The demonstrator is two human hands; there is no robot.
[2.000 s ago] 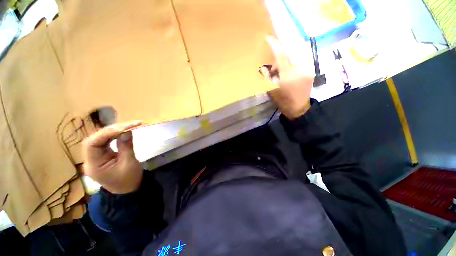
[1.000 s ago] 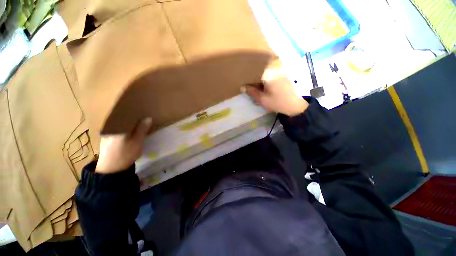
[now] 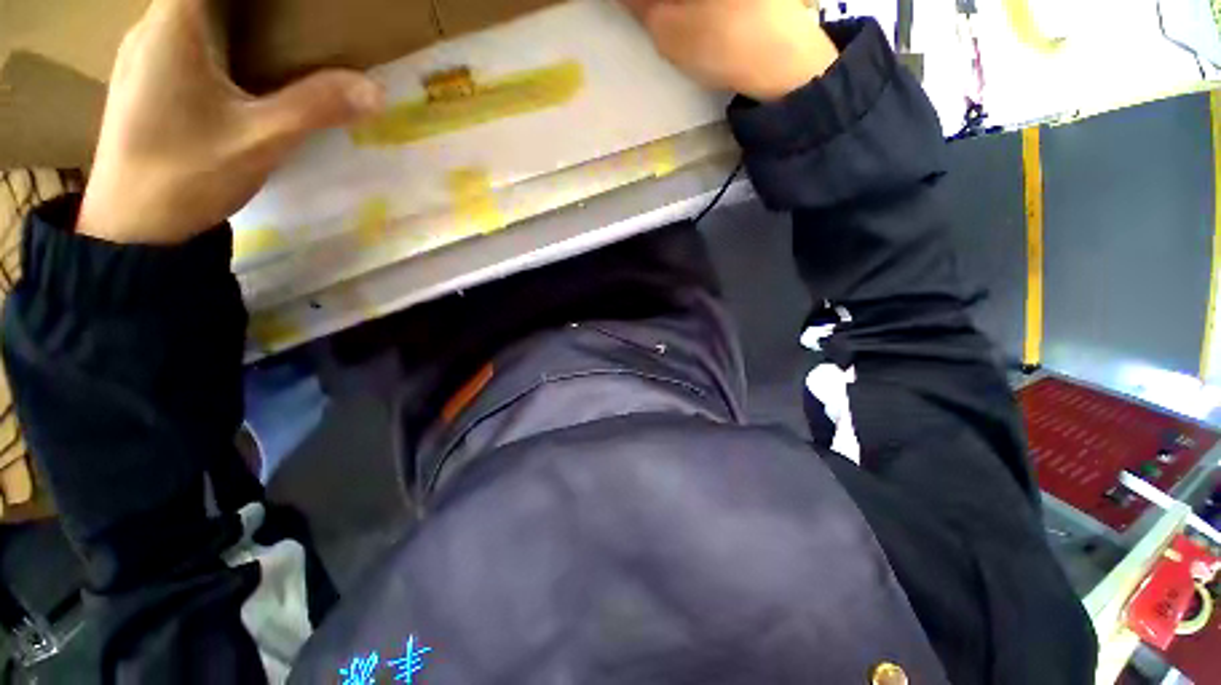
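The brown panel [image 3: 301, 40] is lifted at the top left, its darker underside showing and most of it out of the picture. My left hand [image 3: 181, 134] grips its left part, thumb over the underside. My right hand [image 3: 737, 43] is cut off by the top edge; its fingertips and anything in them are hidden. A small gold-brown motif [image 3: 449, 86] lies on the white table [image 3: 536, 147], just above a yellow tape strip [image 3: 502, 110] and near the panel's lower edge.
Yellow tape pieces [image 3: 474, 198] mark the table's front edge. A slim dark-and-pinkish tool [image 3: 973, 67] lies right of my right sleeve. A red-topped unit [image 3: 1091, 442] and a red tape dispenser [image 3: 1168, 596] stand at lower right. Stacked panels [image 3: 16, 335] are at far left.
The view has tilted down and closer, so panel and hands sit higher in the picture. The panel was flat, then its near edge was lifted, uncovering the motif and tape.
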